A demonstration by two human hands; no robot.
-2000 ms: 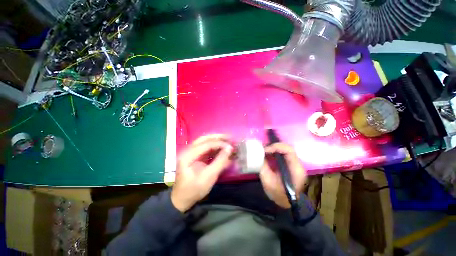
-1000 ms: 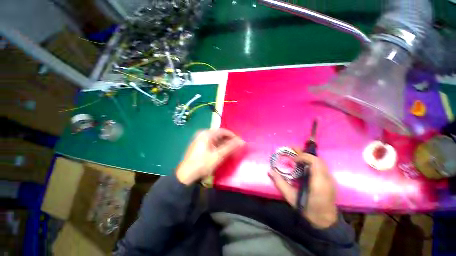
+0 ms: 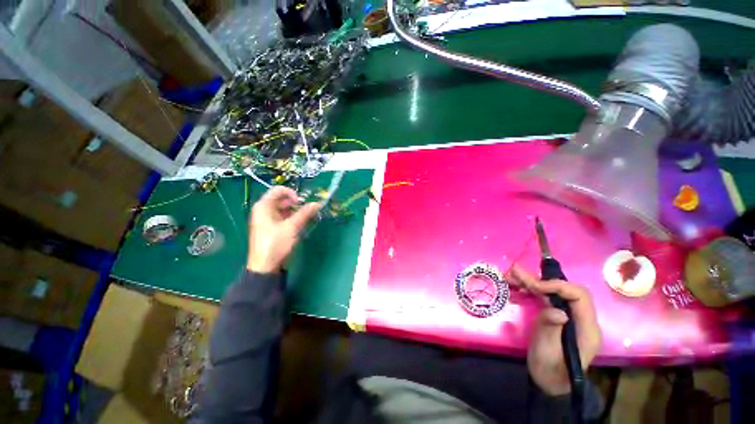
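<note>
My left hand (image 3: pixel 277 228) is over the green mat with thumb and fingers pinched on a wired board assembly (image 3: pixel 335 200), which is blurred, with white and yellow wires. My right hand (image 3: pixel 565 331) holds the black soldering iron (image 3: pixel 553 269), its thin tip pointing away from me over the pink-red sheet. A stator (image 3: pixel 482 291), a silvery ring with a dark toothed pattern, lies flat on the sheet just left of my right fingertips. A thin red lead shows by it.
Two pale rings (image 3: pixel 201 240) lie on the left mat. A wire-and-board heap (image 3: pixel 281 95) is behind. The clear extractor hood (image 3: pixel 600 170) and gooseneck arm (image 3: pixel 497 65) overhang the sheet. A round white piece (image 3: pixel 629 273) and the tip cleaner tin (image 3: pixel 720 272) are at right.
My left hand has moved left from the sheet to the board assembly and pinches it. My right hand has let go of the stator, which now lies on the sheet, and keeps the iron.
</note>
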